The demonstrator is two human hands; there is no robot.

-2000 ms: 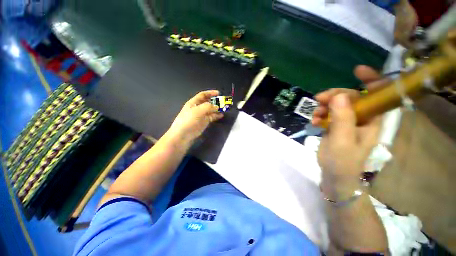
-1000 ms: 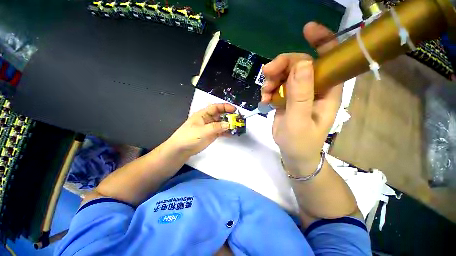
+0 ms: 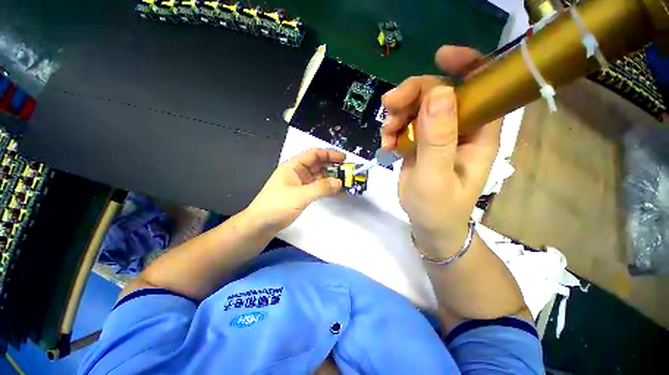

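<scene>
My left hand holds a small circuit board assembly with a yellow block between thumb and fingers, above white paper. My right hand is closed around the front of a dispensing gun, a thick gold-brown cylinder with white cable ties. The gun's pale nozzle points down-left and its tip is at the yellow block; whether it touches is hard to tell. The gun's rear end is cut off by the picture's edge.
A row of boards stands at the far edge of the black sheet. A single board lies on the green surface. A pale stick, stacked boards, white scraps and a brown board with a plastic bag surround the work.
Since two seconds ago the gun and board have come together. Over the last second the board has turned slightly in my left fingers, and a single board beyond shows further right in view.
</scene>
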